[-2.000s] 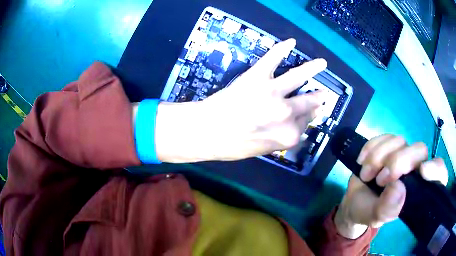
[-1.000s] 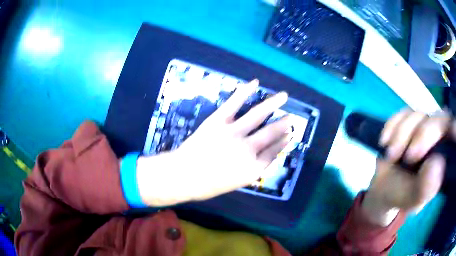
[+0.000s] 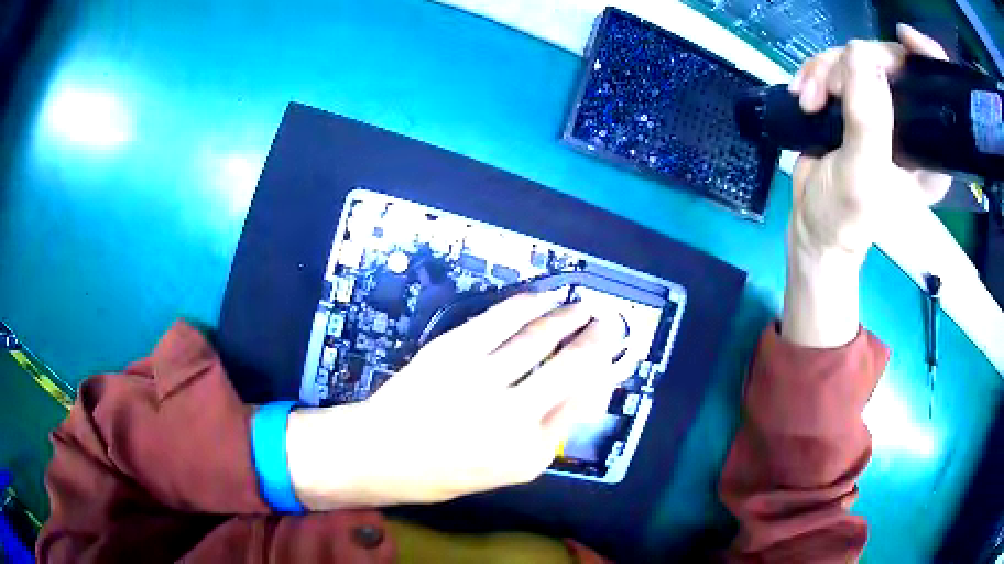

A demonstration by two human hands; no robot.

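Note:
The laptop chassis (image 3: 363, 237) lies on a black foam pad (image 3: 292, 176), its board full of chips. A black heat pipe (image 3: 622, 282) runs across the board. My left hand (image 3: 495, 402), with a blue wrist strap (image 3: 274, 454), lies over the middle and right of the chassis, fingertips on the fan area; what is under the palm is hidden. My right hand (image 3: 853, 132) grips the black electric screwdriver (image 3: 936, 110). Its front end is over the right end of the screw tray (image 3: 672, 110), a black tray full of glinting dots. The bit cannot be made out.
A white rail (image 3: 941, 259) curves behind the bench. A thin dark-handled tool (image 3: 932, 314) lies on the green mat (image 3: 165, 143) at the right. A clear tray (image 3: 782, 33) is behind the rail. A yellow-marked strip (image 3: 39, 375) shows at the left edge.
My right hand has carried the electric screwdriver from the lower right up to the screw tray. My left hand stays on the chassis, its fingers now closer together. The view has shifted.

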